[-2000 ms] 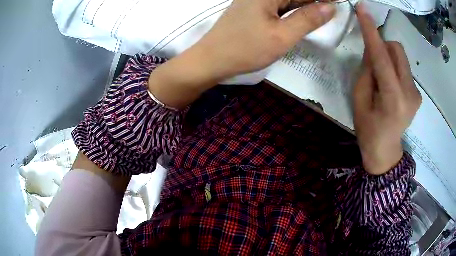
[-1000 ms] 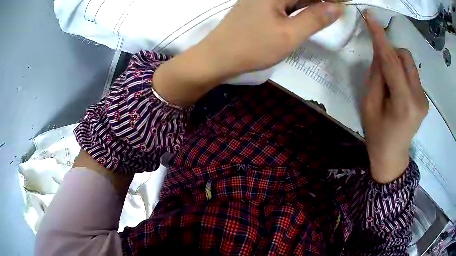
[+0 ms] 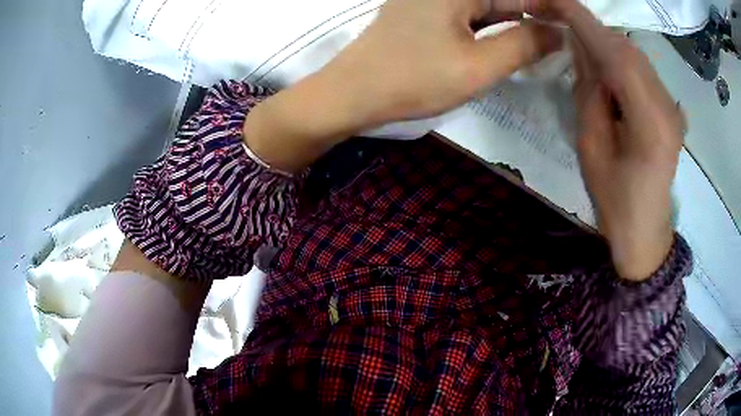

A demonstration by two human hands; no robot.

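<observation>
White garment panels with dark double stitch lines lie across the top of the view, under and beyond my left hand. My left hand reaches in from the left, its thumb and fingers pinched together on the cloth's near edge at the top centre. My right hand is raised over the ruler strip, blurred, its fingertips meeting the left fingertips. Whether the right fingers hold a thread or anything else is hidden by the overlap and blur.
The printed ruler runs along the white table strip. The machine bed is at the right, with dark metal machine parts at the top right corner. More white cloth lies at lower left on the grey surface.
My right hand has moved left and up, from beside the left fingertips to touching them. The thin dark strand seen between the hands earlier is no longer visible. My left hand has hardly moved.
</observation>
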